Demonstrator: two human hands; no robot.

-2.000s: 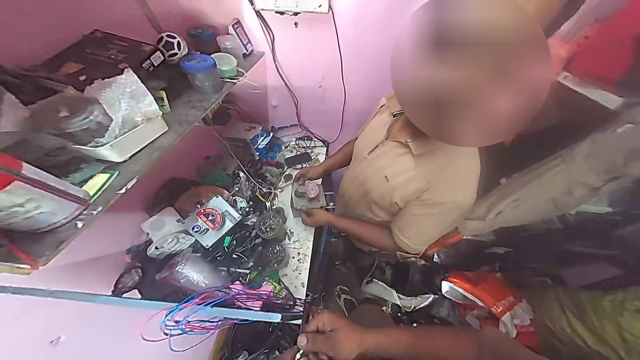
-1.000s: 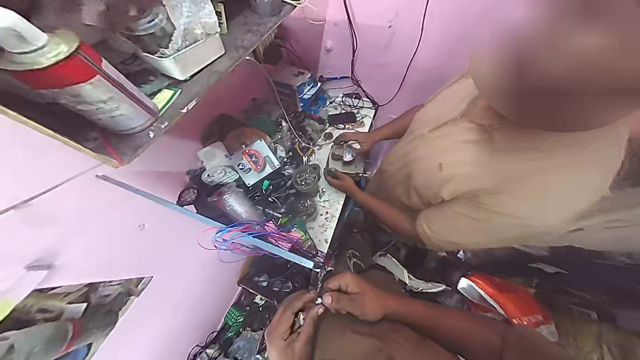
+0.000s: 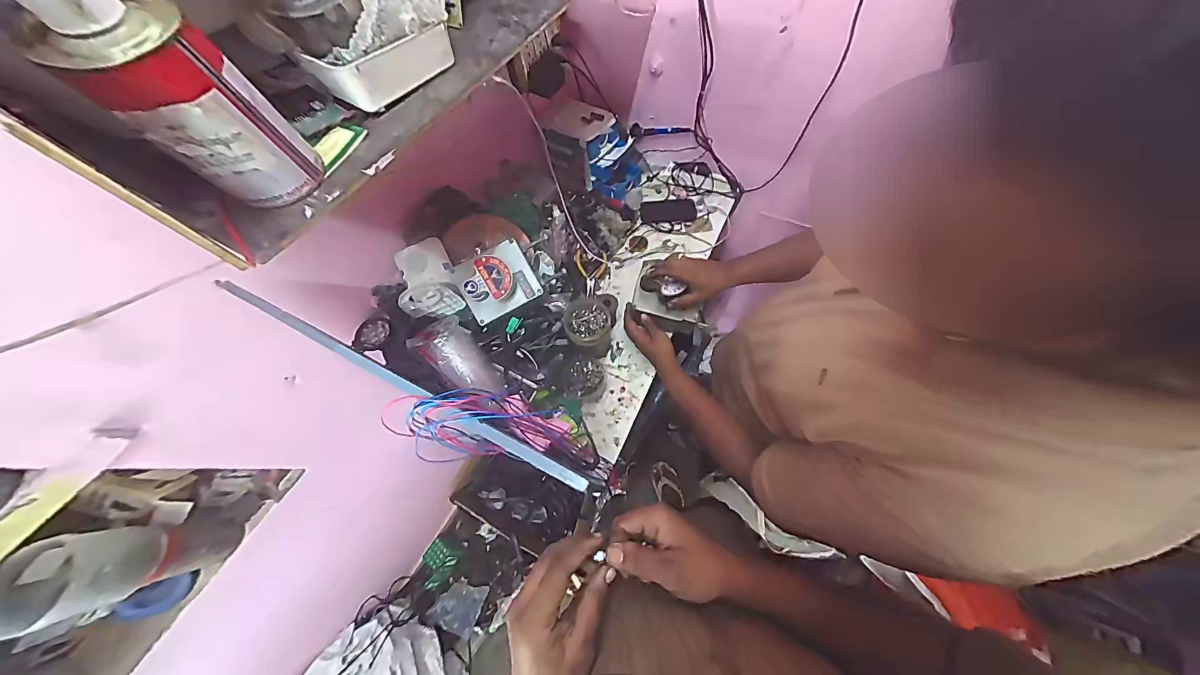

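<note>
Low in the head view, my left hand (image 3: 558, 605) and my right hand (image 3: 670, 553) meet at their fingertips. Between them is a small white-tipped piece (image 3: 600, 557), too small to identify, pinched by both. A small pale item also shows between the fingers of my left hand. Just beyond my hands, a bundle of blue and pink wires (image 3: 469, 422) lies over a long metal strip (image 3: 347, 352). Farther off, another person's hands rest at a flat grey object (image 3: 664, 305) on a white worktop (image 3: 623, 394).
Beside the worktop lie a stickered metal box (image 3: 499, 281), a jar of small metal parts (image 3: 588, 321) and tangled cables. A black phone-like device (image 3: 667, 211) lies at its far end. A shelf at upper left holds a red-and-white can (image 3: 206, 112). The other person sits close at right.
My left hand has come into view and meets my right hand at the small piece. The other person's hands stay at the grey object. The view has shifted.
</note>
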